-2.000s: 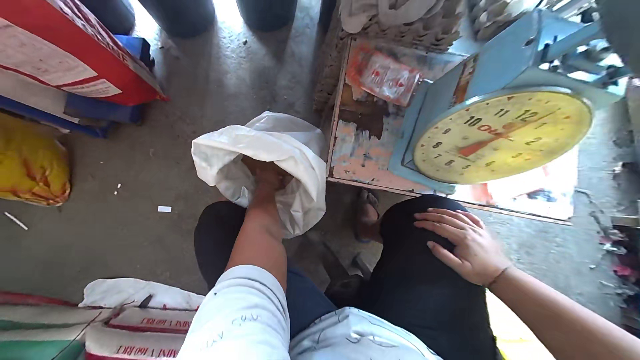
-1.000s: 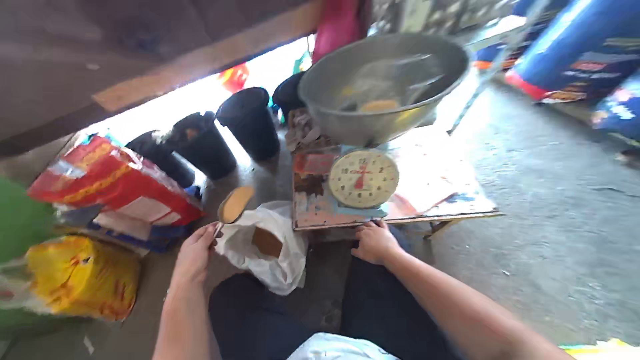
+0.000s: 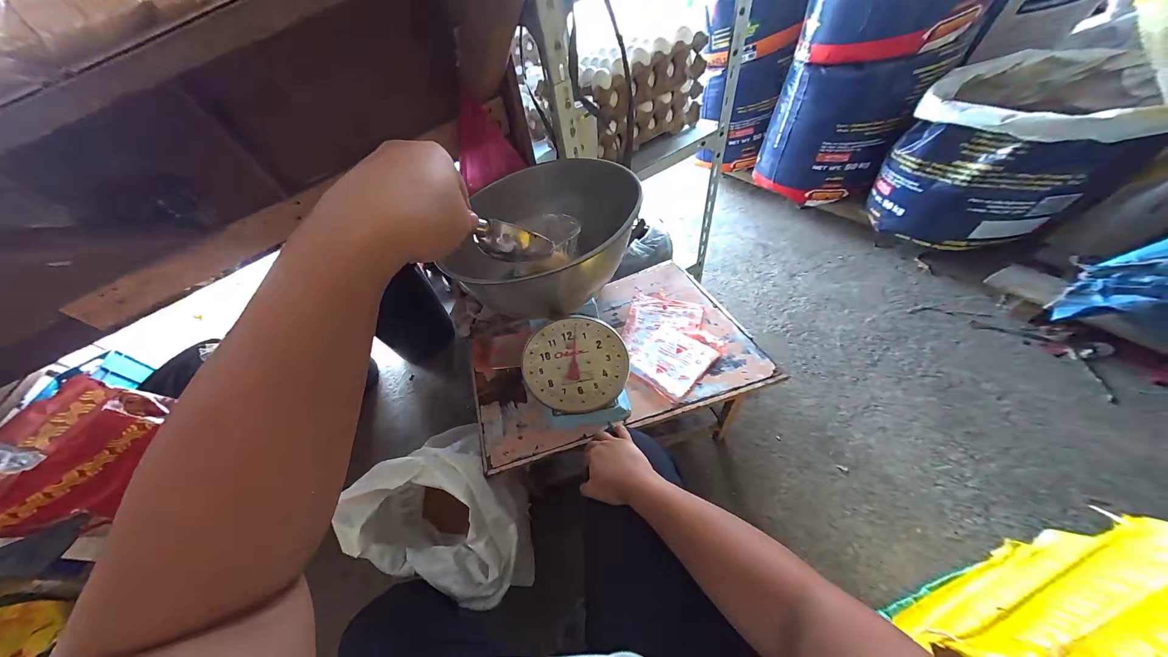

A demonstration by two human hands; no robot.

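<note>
My left hand (image 3: pixel 392 205), raised, grips a metal scoop (image 3: pixel 513 239) whose bowl is inside the round metal pan (image 3: pixel 593 265) of a dial scale. Beside the scoop, a clear plastic bag (image 3: pixel 558 230) lies in the pan with some pale brown stuff. The scale's dial (image 3: pixel 576 365) faces me, its needle near 12. My right hand (image 3: pixel 616 465) rests on my knee at the table edge, fingers loosely curled; whether it holds anything is hard to tell. An opened white sack (image 3: pixel 401 474) with brown contents (image 3: pixel 445 511) stands on the floor below my left forearm.
The scale stands on a low worn wooden table (image 3: pixel 748 370) beside packs of plastic bags (image 3: pixel 673 360). A dark bucket (image 3: pixel 415 315) is behind the sack. Egg trays (image 3: pixel 643 100) fill a metal rack. Large blue sacks (image 3: pixel 821 128) line the far right; a yellow sack (image 3: pixel 1049 593) lies lower right.
My left hand was down in the white sack, then rose beside it with a loaded scoop, and is now at the scale's pan. My right hand stays by my knee. The view has tilted up.
</note>
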